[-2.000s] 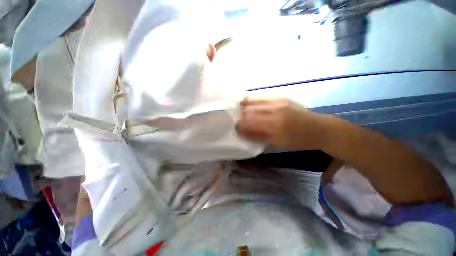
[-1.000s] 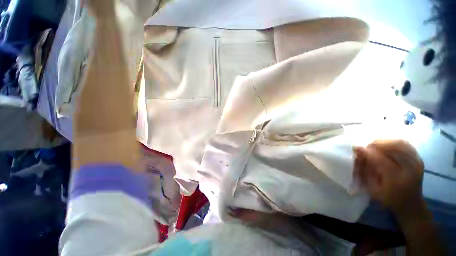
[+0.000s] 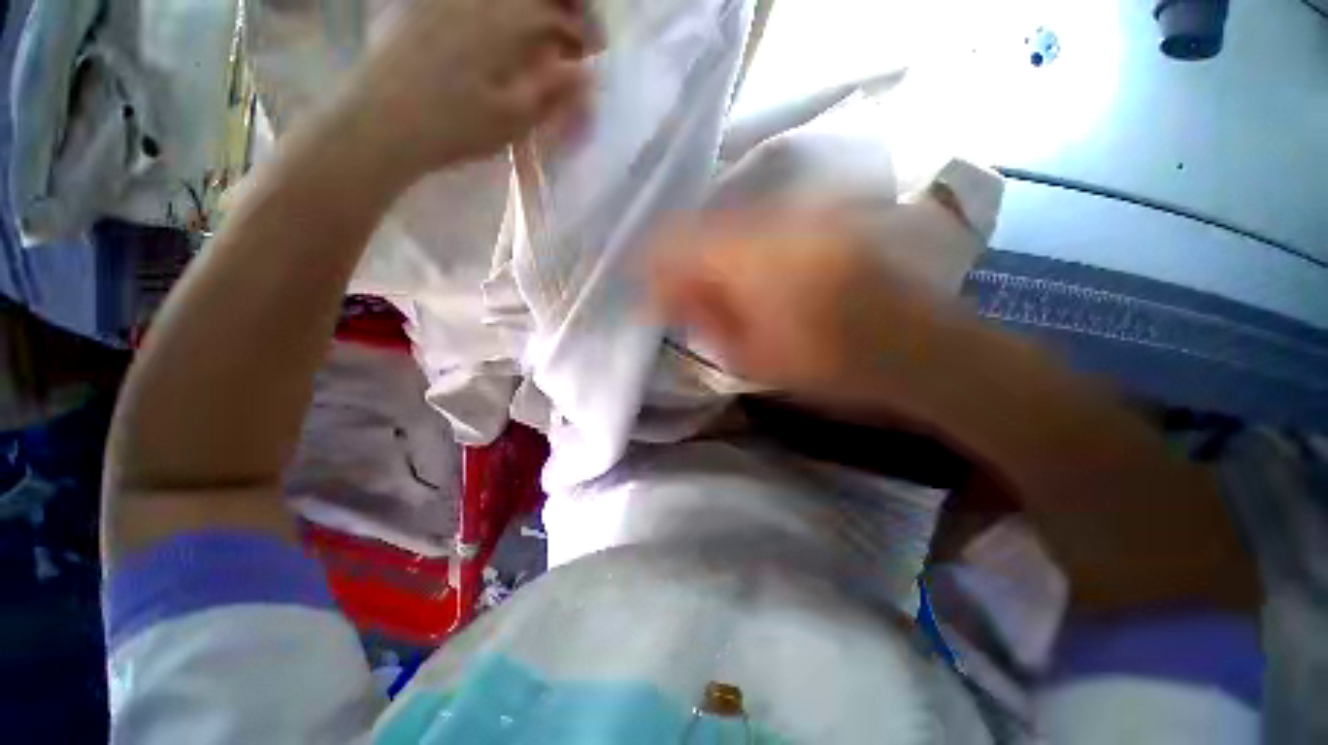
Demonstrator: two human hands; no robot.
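Note:
A cream garment [image 3: 626, 189] hangs bunched from the upper middle down toward my lap, its folds bright with glare. My left hand [image 3: 488, 80] is raised at the upper left, with its fingers closed on the top of the cloth. My right hand [image 3: 772, 291] lies over the middle of the garment and is badly blurred, so whether it grips the cloth is unclear. A folded cream end with a dark slit sticks out beyond my right hand. The needle area is lost in glare.
The white machine bed [image 3: 1136, 146] is at the upper right with a dark grey knob [image 3: 1191, 26]. A scale strip [image 3: 1063, 309] runs along the table's grey edge. A red basket [image 3: 386, 582] holding pale cloth is at lower left. More pale garments [image 3: 102, 131] lie at upper left.
The garment, spread flat with its stitched slit showing a second ago, is now gathered and hanging. My left hand shows at its top. My right hand has moved left and up.

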